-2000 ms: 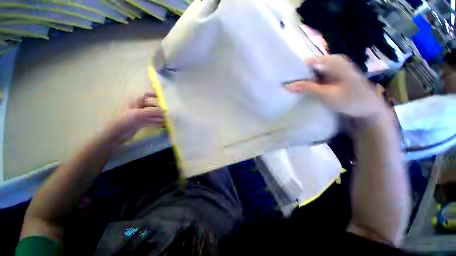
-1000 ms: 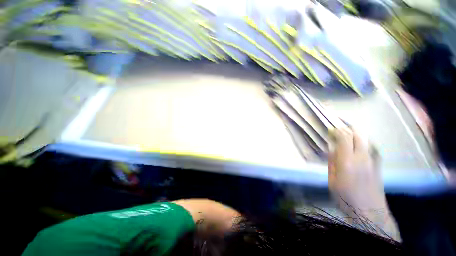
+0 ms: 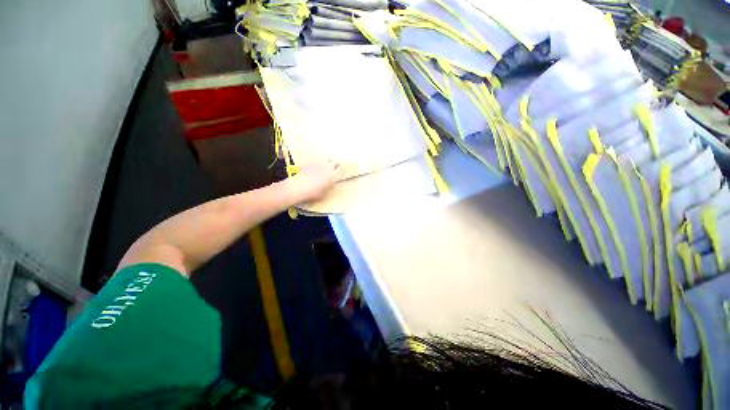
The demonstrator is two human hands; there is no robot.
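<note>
My left hand [image 3: 314, 181] is at the near left corner of the top panel [image 3: 348, 108] on the left panel stack. The panel looks white under glare, has yellow edges and a thin dark line across its near side. The hand's fingers lie at the near edge; whether they grip it or only rest on it cannot be told. Yellow tails hang at the stack's left side. My right hand is not in view.
A fanned row of grey, yellow-edged panels [image 3: 592, 176] runs along the back and right. The grey-beige work mat [image 3: 496, 264] lies before it. Red and brown boxes [image 3: 220, 108] stand left of the stack. A yellow line [image 3: 270, 300] marks the dark floor.
The view has swung left to the stack. The panel held in both hands earlier is no longer held up. My left hand is now at the stack; my right hand has left the picture.
</note>
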